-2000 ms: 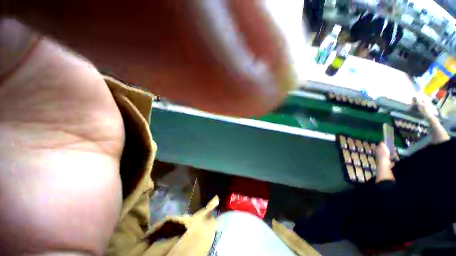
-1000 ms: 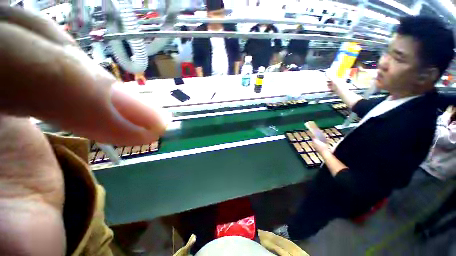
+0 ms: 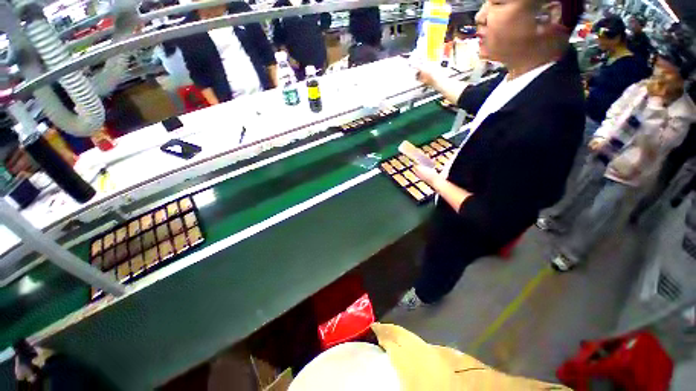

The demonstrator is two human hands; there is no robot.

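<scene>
Neither of my hands is in view. The dark-green bench (image 3: 252, 298) runs across in front of me. On the brighter green conveyor belt (image 3: 252, 202) behind it, a black tray with rows of tan blocks (image 3: 145, 238) lies at the left. A second brown-filled tray (image 3: 408, 177) lies further right, beside a person in a dark jacket who holds a light, flat tan piece (image 3: 417, 155). Another tray (image 3: 370, 120) is further back.
The standing person (image 3: 519, 145) is close at the right. A white shelf (image 3: 229, 126) holds a phone (image 3: 181, 148) and bottles (image 3: 314, 90). A shiny red package (image 3: 348, 322) is below the bench. A red item (image 3: 618, 363) is on the floor. More people stand right.
The large hand close to the camera at the left has gone out of view. The view has swung right and down, showing the whole left tray and more of the aisle.
</scene>
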